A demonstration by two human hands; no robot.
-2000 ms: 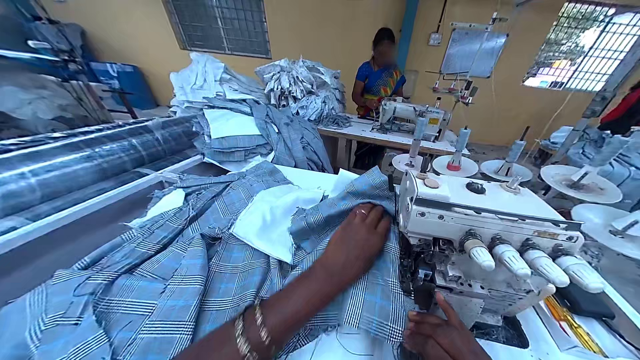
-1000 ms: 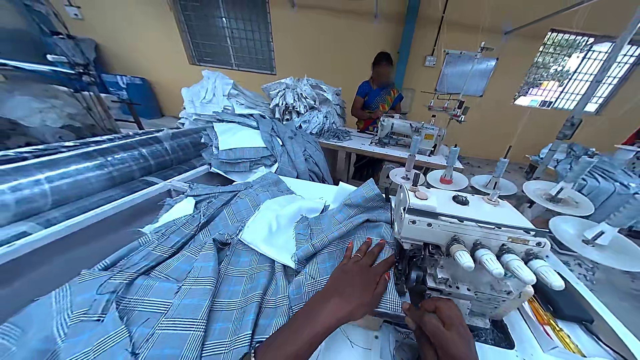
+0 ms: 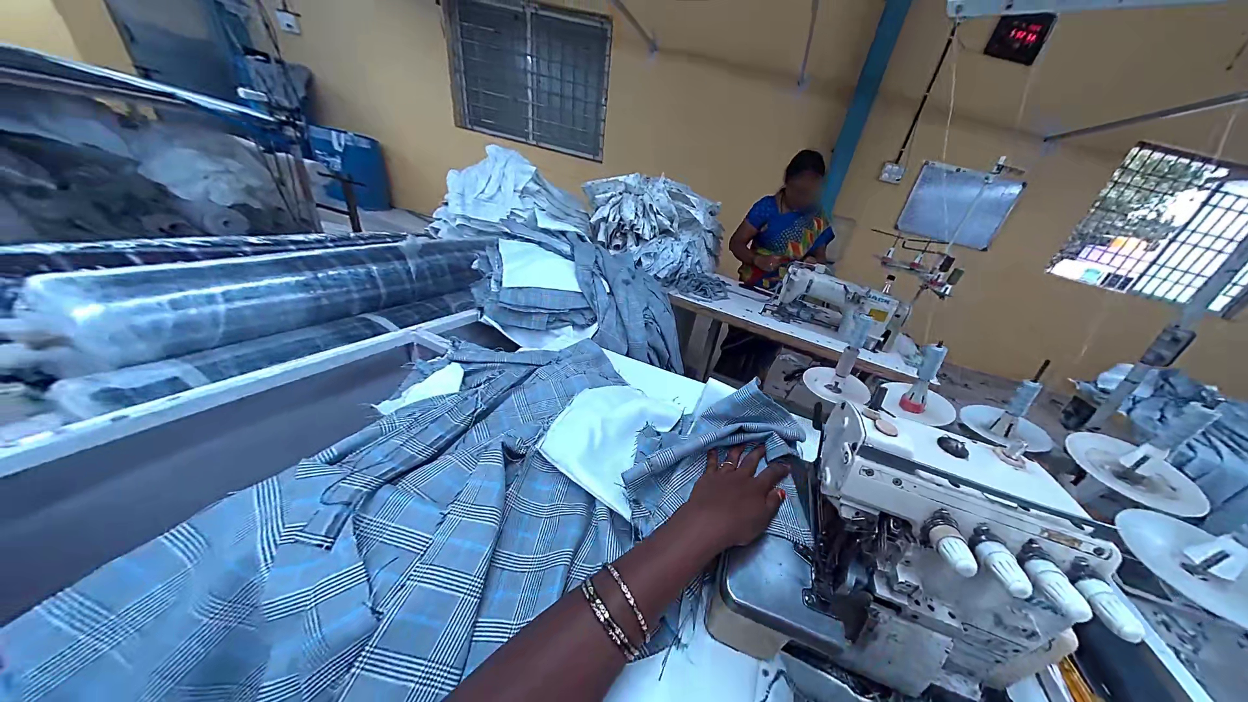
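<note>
My left hand (image 3: 738,495) lies palm down on grey-and-blue checked fabric (image 3: 546,507), just left of the overlock sewing machine (image 3: 960,497). Its fingers press on a folded part of the cloth beside the needle area; whether they grip it is unclear. A white fabric piece (image 3: 595,439) lies among the checked cloth, to the left of the hand. Below the hand, the machine's metal cloth plate (image 3: 780,585) shows. Thread tension knobs (image 3: 999,565) line the machine's front. My right hand is out of the frame.
Plastic-wrapped fabric rolls (image 3: 253,302) lie at the left behind a white table edge (image 3: 234,380). A stack of grey garment pieces (image 3: 541,292) is at the back. A person (image 3: 780,229) is behind another sewing machine (image 3: 829,297). Thread cones on discs (image 3: 1136,473) stand at the right.
My right hand, earlier at the front of the machine, has left the view. The checked cloth has come off the metal cloth plate's front, which now shows. The view has shifted.
</note>
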